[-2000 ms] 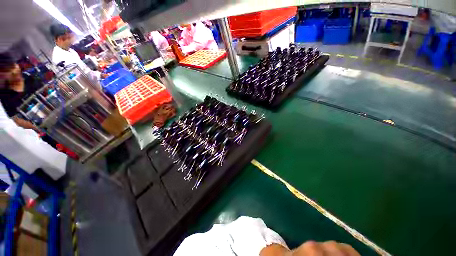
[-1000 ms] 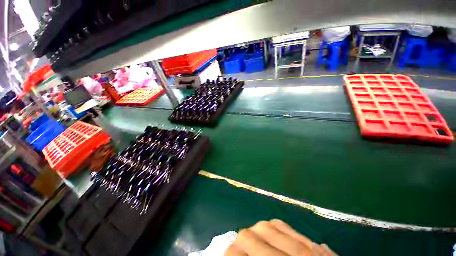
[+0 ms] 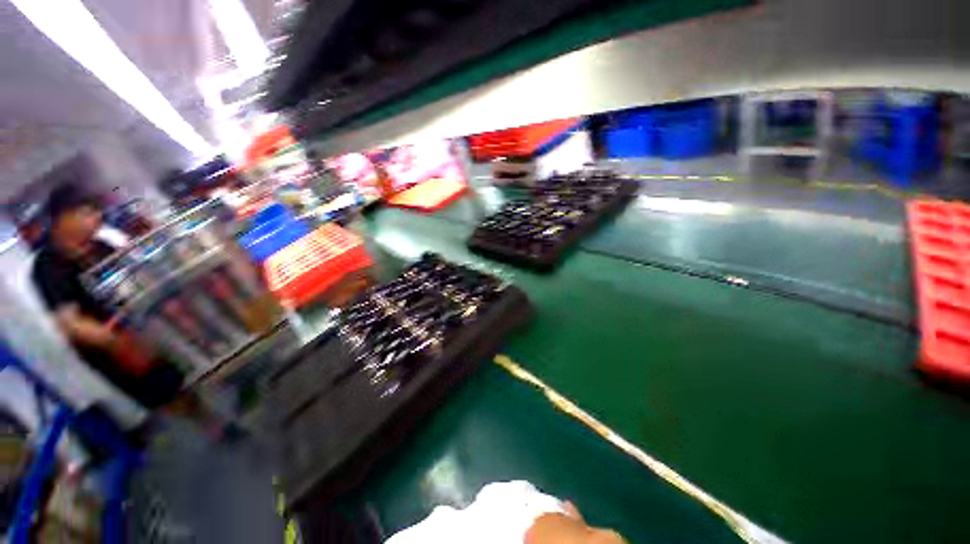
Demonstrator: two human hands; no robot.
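Small black parts with shiny metal ends stand packed together on the far half of a black foam tray point(image 3: 319, 409), on the bench's left side. The tray's near half shows bare dark panels. A second black tray point(image 3: 545, 255) with similar parts lies farther back. My left hand point(image 3: 574, 528), in a white sleeve, is at the bottom edge, nearer to me than the trays and apart from them. It is blurred and cut off, and its fingers are hidden. My right hand is out of the picture.
The green bench point(image 3: 681, 372) carries a worn yellowish strip point(image 3: 606, 430). A red grid tray point(image 3: 941, 287) is cut off at the right edge. An overhead shelf point(image 3: 553, 90) crosses the top. Red trays point(image 3: 319, 266) and a person in dark clothes point(image 3: 80, 282) are at the left.
The view has swung left since one second ago, so the trays appear farther right and the red grid tray is mostly cut off. My left hand shows less, lower in the picture.
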